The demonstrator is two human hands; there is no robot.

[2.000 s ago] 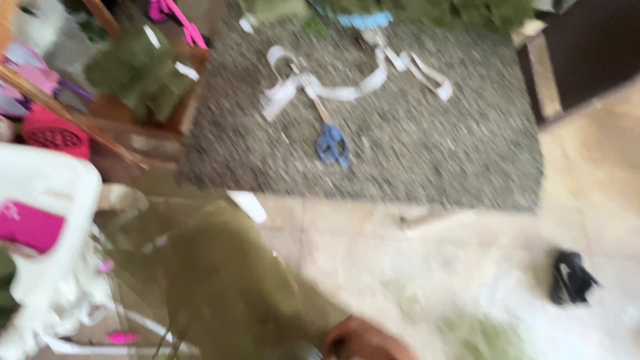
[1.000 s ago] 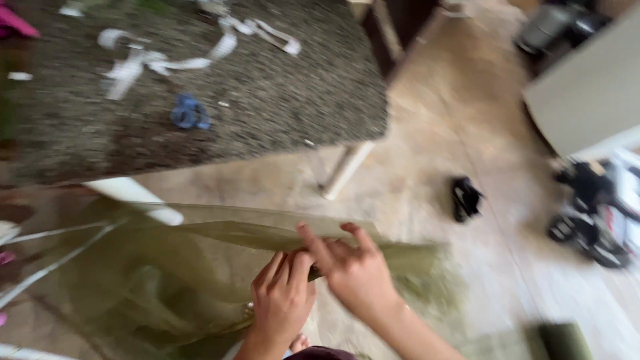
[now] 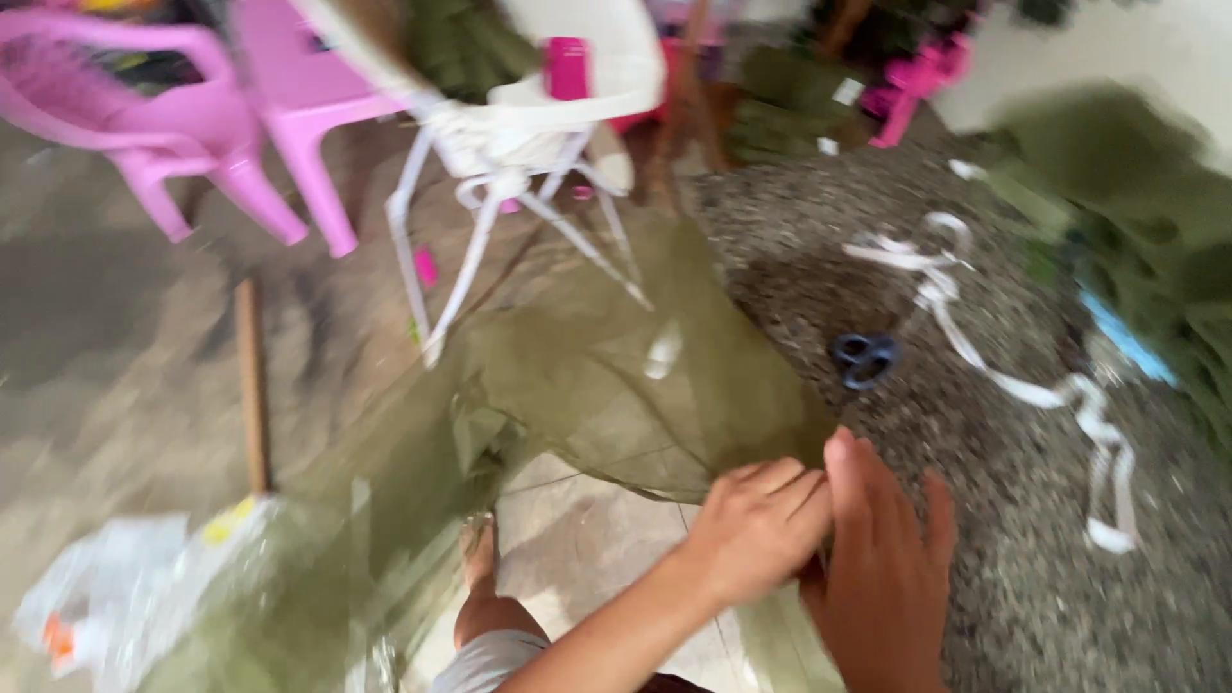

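My left hand (image 3: 765, 525) is closed on the gathered edge of a sheer olive-green fabric (image 3: 597, 385), which spreads away to the left and up beside the table. Touching it on the right is my right hand (image 3: 881, 549), fingers partly spread; whether it pinches the fabric is hidden. Blue-handled scissors (image 3: 864, 360) lie on the speckled stone tabletop (image 3: 1030, 597), above my hands. A crumpled white ribbon (image 3: 1020, 385) trails across that top, right of the scissors. More olive fabric (image 3: 1107, 183) is heaped at the upper right.
A white high chair (image 3: 577, 106) with thin legs stands beyond the fabric. Pink plastic chairs (image 3: 332, 106) are at the upper left. A wooden stick (image 3: 252, 385) and a clear plastic bag (image 3: 125, 587) are at the left. My bare foot (image 3: 479, 553) is below the fabric.
The view has swung far to the left since one second ago. Both hands remain together at the fabric's edge, which now lies close beside the table.
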